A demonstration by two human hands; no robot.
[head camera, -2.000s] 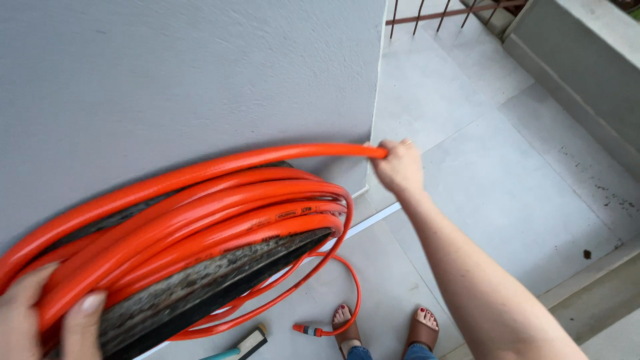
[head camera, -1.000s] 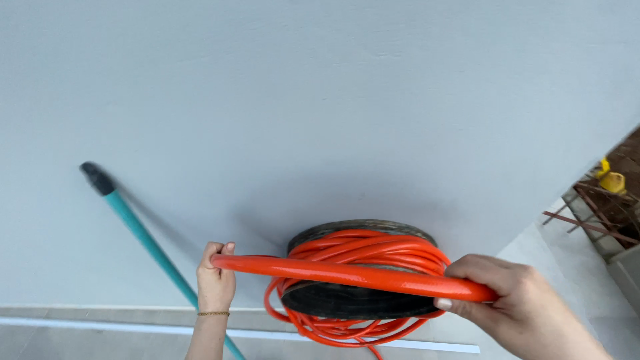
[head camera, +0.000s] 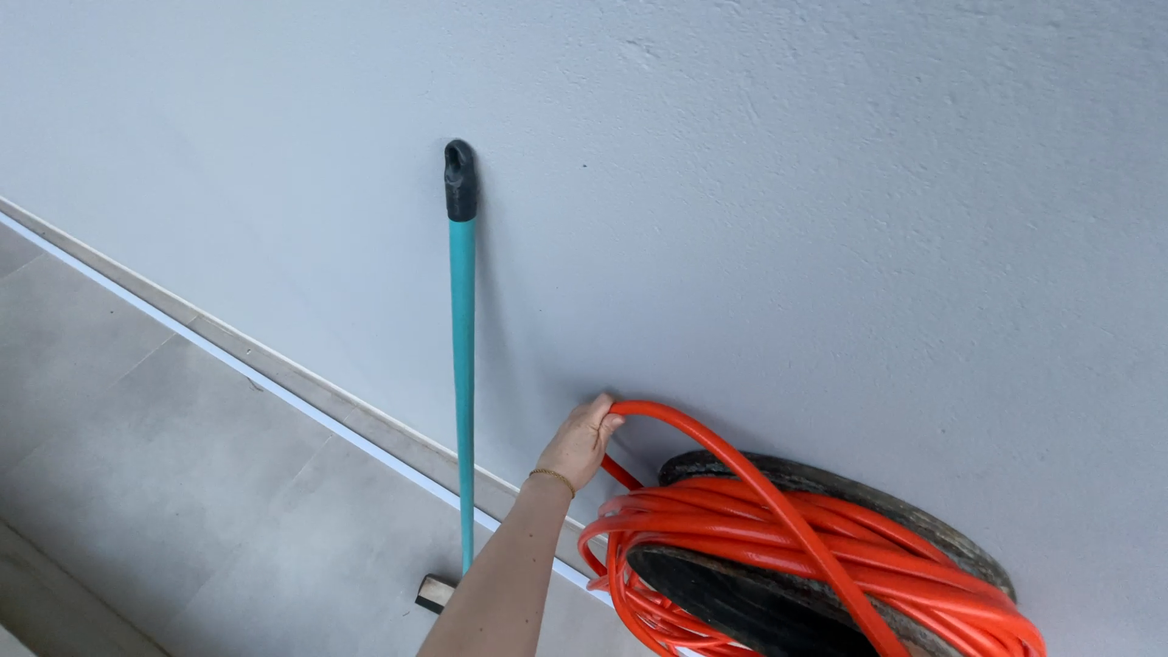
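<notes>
An orange hose (head camera: 757, 525) lies in many loops around a worn black reel (head camera: 922, 520) mounted against the wall, at the lower right. My left hand (head camera: 581, 441) grips a stretch of the hose just left of the reel, near the wall; a thin bracelet circles the wrist. From that hand the hose arches over the front of the reel and leaves the bottom of the view. My right hand is not in view.
A teal pole with a black hanging cap (head camera: 462, 365) leans on the grey wall (head camera: 776, 228), its wood-coloured head (head camera: 436, 593) on the tiled floor (head camera: 228, 484). A white strip (head camera: 310, 411) runs along the wall's base. A ledge (head camera: 64, 602) crosses the lower left corner.
The view has swung left along the wall. One second ago both hands held the hose across the reel; now my left hand holds it beside the reel and my right hand is out of view.
</notes>
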